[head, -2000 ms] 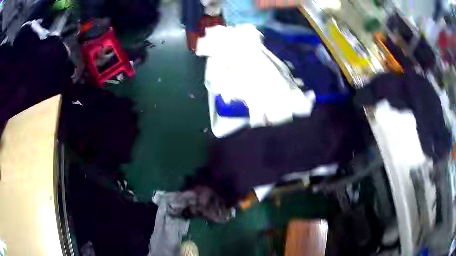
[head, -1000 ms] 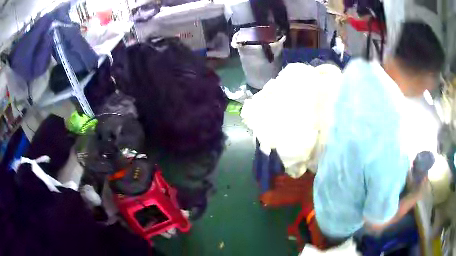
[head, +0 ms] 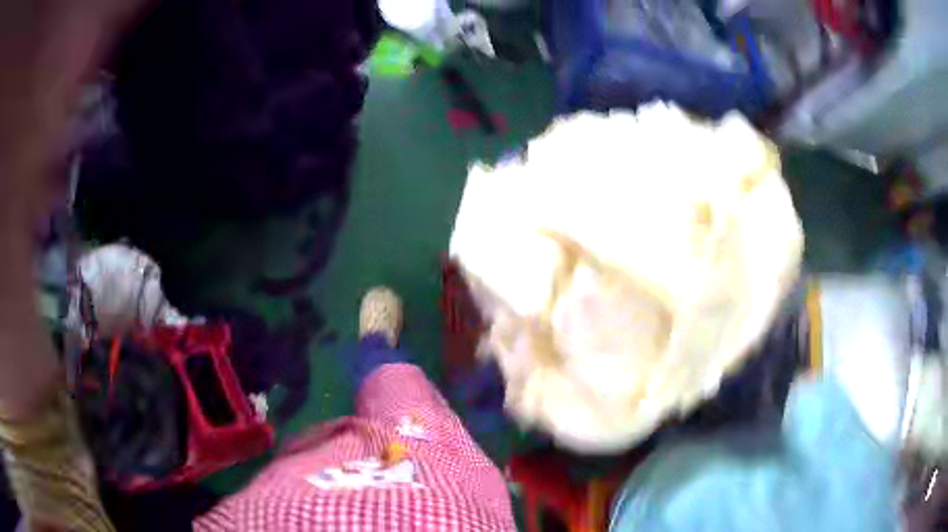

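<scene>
A large loose heap of cream-white cloth (head: pixel 634 270) stands right of centre, over something dark and red. A big dark purple heap (head: pixel 229 104) lies on the green floor at upper left. A blurred brown shape that looks like my left hand (head: pixel 42 187) is very close to the camera at the left edge, above a tan sleeve. Its fingers cannot be made out, nor whether it holds anything. My right hand is not in view.
A red plastic stool (head: pixel 218 390) with dark things is at lower left. A person's light blue sleeve (head: pixel 769 468) is at lower right. A blue crate (head: pixel 655 62) stands at the top. Green floor (head: pixel 405 197) runs between the heaps. My checked apron and one shoe show below.
The view has tilted down and moved closer to the cream-white heap. The person in light blue is now at the bottom right edge. The brown blurred shape has appeared at the left.
</scene>
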